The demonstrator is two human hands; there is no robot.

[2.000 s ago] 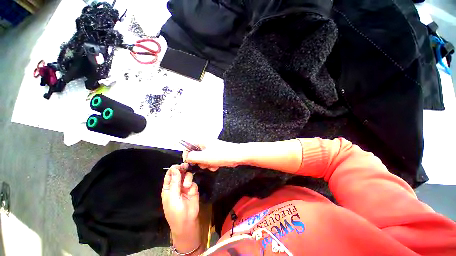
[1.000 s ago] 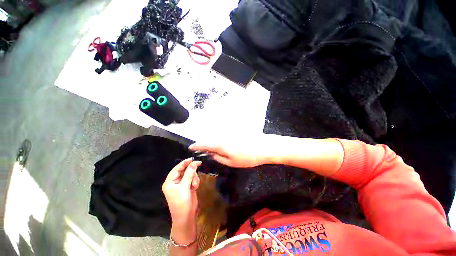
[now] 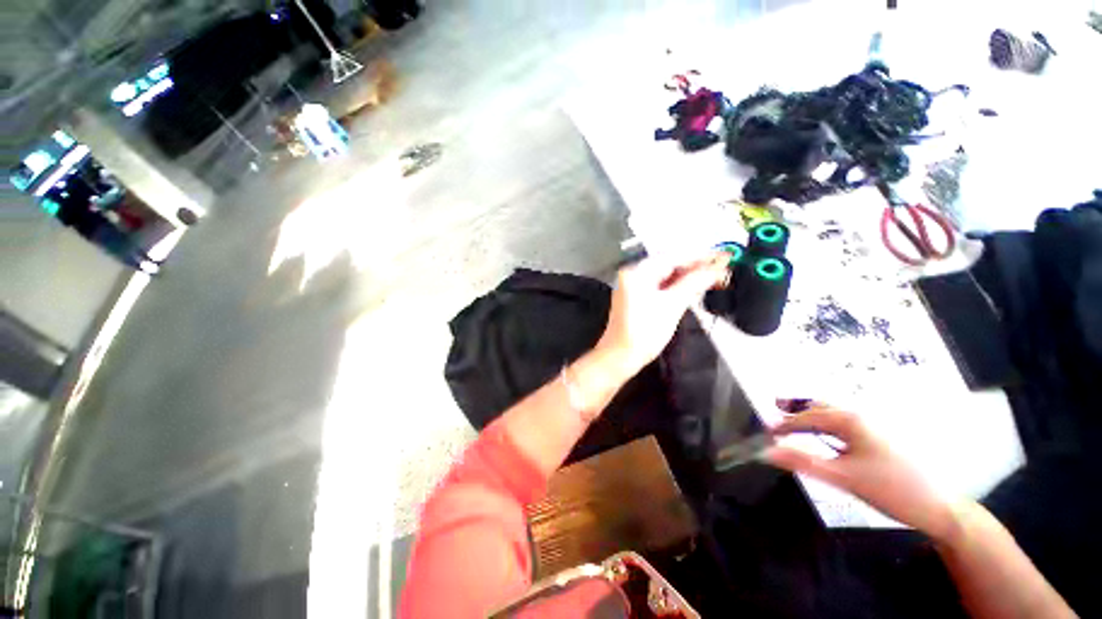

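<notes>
My left hand (image 3: 659,308) is stretched out, its fingertips at the left side of the three black thread cones with green-ringed ends (image 3: 764,296). Whether it grips anything is unclear. My right hand (image 3: 846,460) is over the near table edge, thumb and fingers bent around a small gap. A small dark shape shows at its fingertips, too blurred to name. Black cloth, likely the coat (image 3: 761,532), lies over the lap below the hands. No needle or thread can be made out.
The white table (image 3: 955,435) bears loose dark fasteners (image 3: 840,324), red-handled scissors (image 3: 918,232), a flat black rectangle (image 3: 963,327), a black tangle (image 3: 834,133) and a dark red item (image 3: 695,111). A black cloth bundle (image 3: 526,333) and brown board (image 3: 610,502) are beside the lap.
The view has swung left, showing more floor. My hands, together at the coat edge before, have parted; my left hand has moved out to the thread cones.
</notes>
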